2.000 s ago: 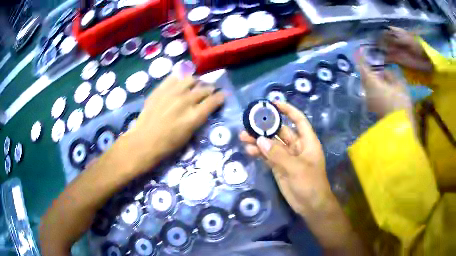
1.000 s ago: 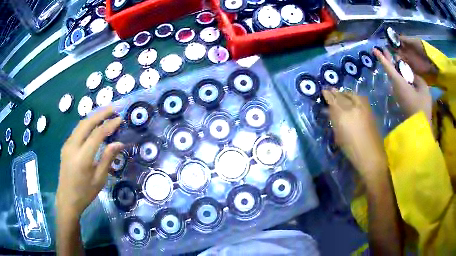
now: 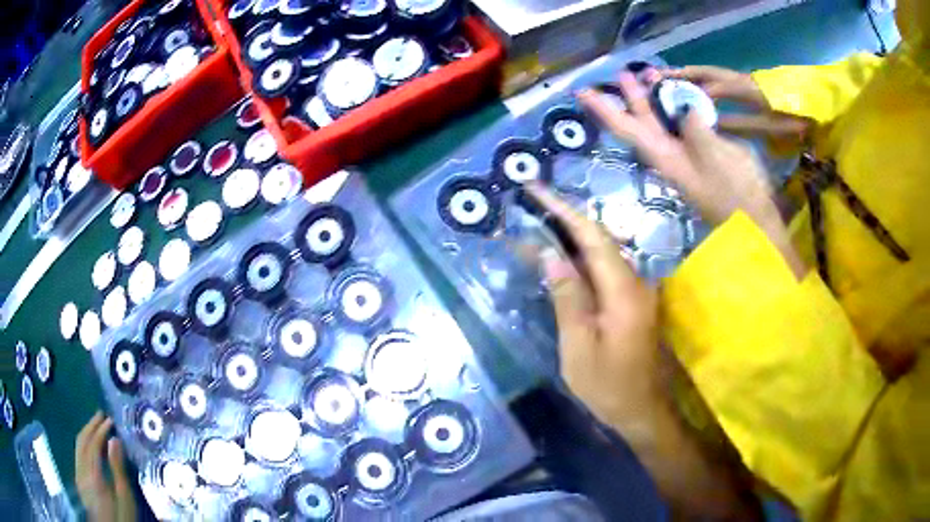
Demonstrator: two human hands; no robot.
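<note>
The main blister tray lies tilted in front of me, with black-rimmed discs seated in the back row and more in the rows nearer me. Several pockets in the third row look bright, without a black rim. My left hand is at the tray's lower left edge, partly cut off; its grip is unclear. My right hand is blurred over the second blister tray, pinching what looks like a dark disc seen edge-on. Three discs sit in that tray's back row.
Two red bins heaped with discs stand at the back. Loose white and pinkish discs lie in rows on the green bench. A small clear box is at the lower left. A coworker in yellow sleeves holds a disc over the second tray.
The view has turned to the right. My right hand left its black-rimmed disc between the earlier frames and now pinches a dark one at the second tray. My left hand has moved down the tray's left side.
</note>
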